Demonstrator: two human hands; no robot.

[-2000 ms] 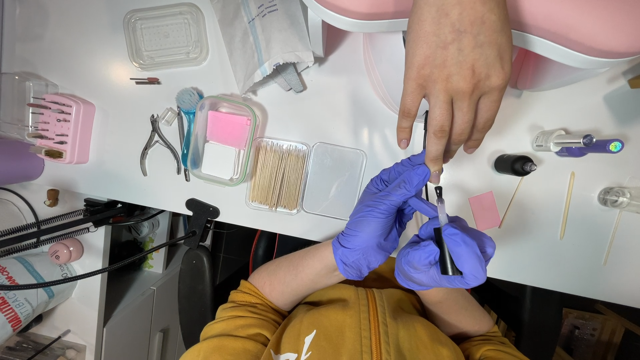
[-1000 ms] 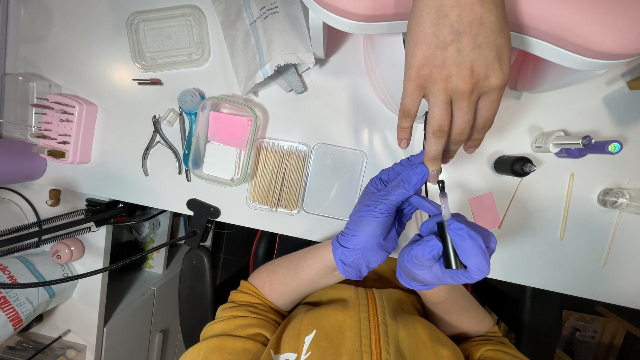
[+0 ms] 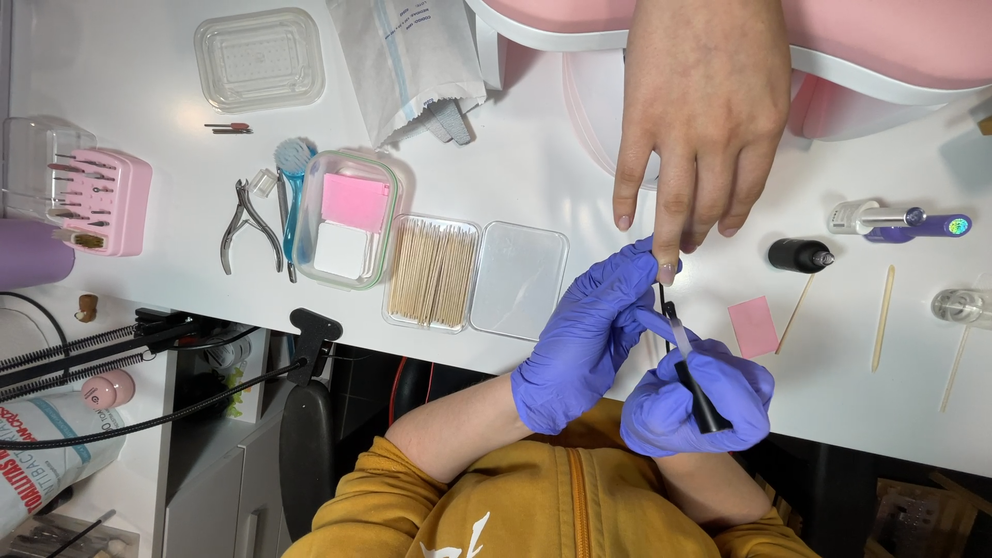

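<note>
Both my hands wear purple gloves. My left hand (image 3: pixel 593 333) grips the tip of one finger of another person's hand (image 3: pixel 705 116), which reaches down from the top edge with its back up. My right hand (image 3: pixel 697 399) is closed around the black cap of a nail polish brush (image 3: pixel 701 399). The brush's dark tip points up, a little below the held fingernail (image 3: pixel 666 273); whether they touch is not clear. An open black polish bottle (image 3: pixel 800 256) lies to the right, near a pink buffer piece (image 3: pixel 752 326) and a thin wooden stick (image 3: pixel 796 314).
Wooden sticks fill a clear box (image 3: pixel 432 271), its lid (image 3: pixel 519 279) beside it. Further left are a container of pads (image 3: pixel 346 221), a blue-handled brush (image 3: pixel 293 194), cuticle nippers (image 3: pixel 249 225) and a pink drill bit holder (image 3: pixel 108 203). Two polish bottles (image 3: pixel 876 218) lie at right.
The brush in my right hand has shifted slightly at the fingernail and its cap is tilted more than two seconds ago. My left hand keeps its hold on the finger.
</note>
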